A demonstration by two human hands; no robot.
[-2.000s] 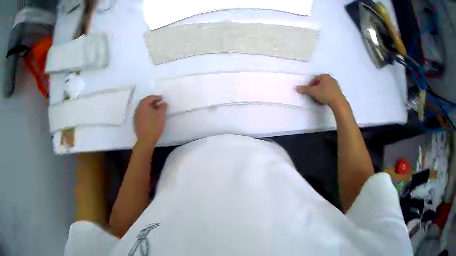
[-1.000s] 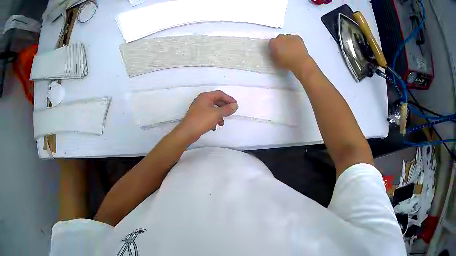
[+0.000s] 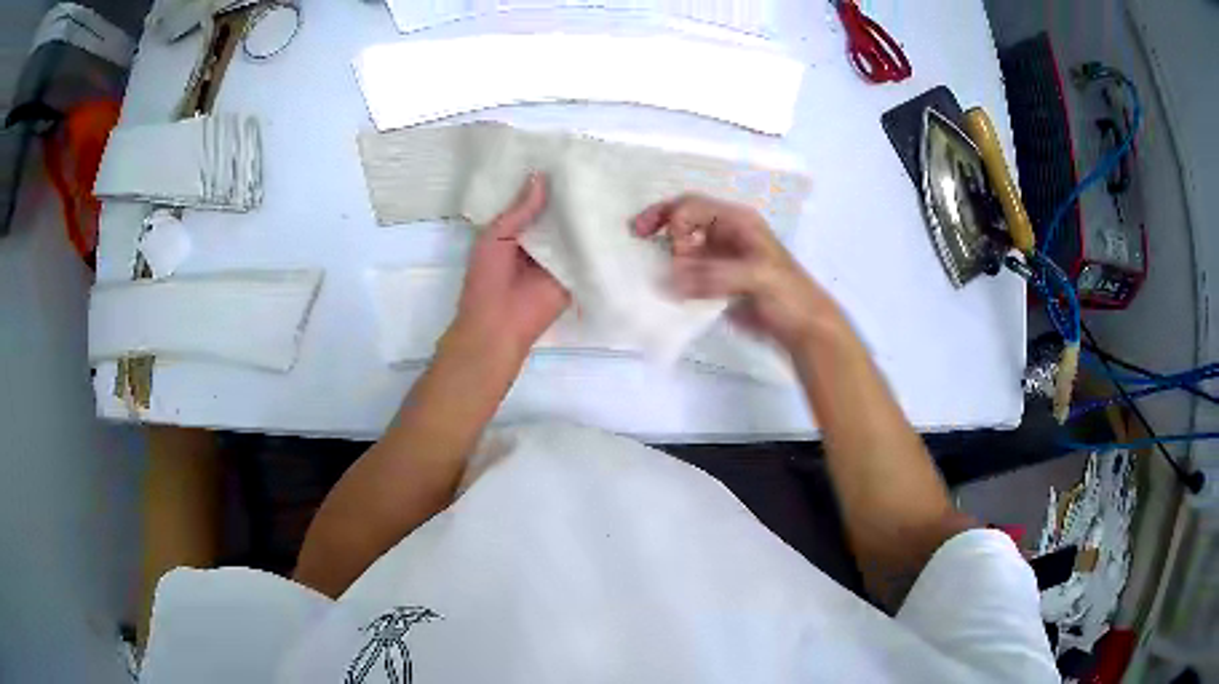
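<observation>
A beige fabric band piece [image 3: 588, 221] is lifted and bunched between my hands, partly blurred. My left hand [image 3: 515, 274] holds it from the left, thumb on top. My right hand [image 3: 729, 261] is blurred at its right part; whether its fingers grip the cloth is unclear. The beige stack [image 3: 408, 174] lies flat behind, partly covered by the lifted piece. White interlining [image 3: 575, 78] lies beyond it as a curved strip. Nearer to me, a pale band [image 3: 415, 314] lies on the white table, mostly hidden by my hands and the cloth.
The steam iron [image 3: 952, 194] rests on a dark pad at right, with red-handled scissors [image 3: 876, 47] beyond it. Fused bands [image 3: 201, 318] and a folded band stack [image 3: 181, 160] lie at left. Another white strip is at the far edge. Blue cables hang at right.
A beige piece has come up off the stack and is bunched between my hands. My left hand moved up and slightly left to it; my right hand moved down toward me. The view shifted, showing the scissors.
</observation>
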